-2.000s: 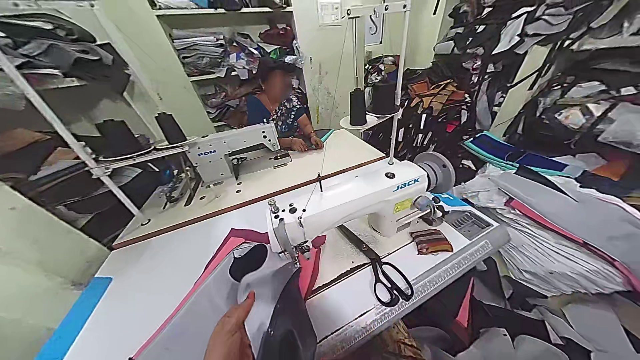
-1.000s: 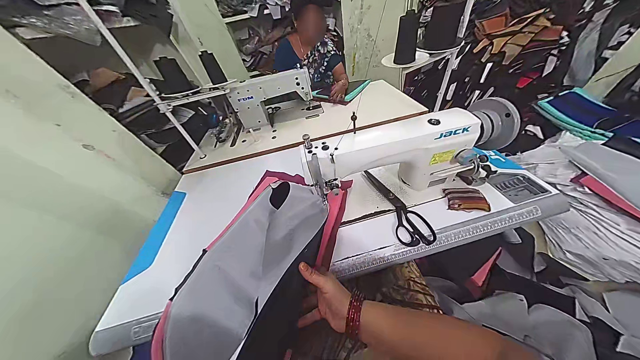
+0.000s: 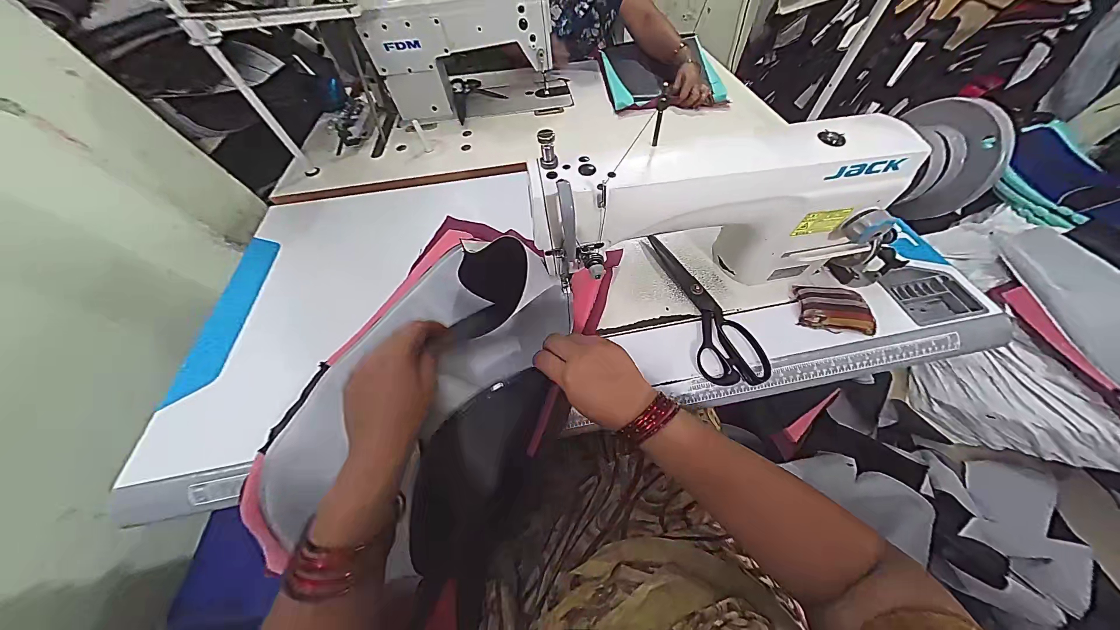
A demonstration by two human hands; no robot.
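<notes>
Grey, black and pink layered fabric pieces point(image 3: 324, 446) lie at the needle of a white Jack sewing machine point(image 3: 700, 175) and hang over the table's front edge. My left hand point(image 3: 394, 385), blurred, grips a raised fold of the fabric left of the needle. With thumb and fingers my right hand point(image 3: 595, 376) pinches the fabric's edge just in front of the presser foot point(image 3: 569, 276). Both wrists wear red bangles. Black-handled scissors point(image 3: 717, 324) rest on the machine bed right of my right hand. Beside them is a small striped cloth pad point(image 3: 833, 310).
Behind stands a second, FDM sewing machine point(image 3: 459, 44), where a person's hand point(image 3: 691, 83) rests on dark fabric with turquoise edges point(image 3: 617, 83). Fabric scraps point(image 3: 971, 516) are heaped at the lower right. A wall point(image 3: 105, 262) is on the left.
My left hand has come into view and holds the fabric. My right hand has moved up from the hanging edge to near the needle. The view has come closer to the machine.
</notes>
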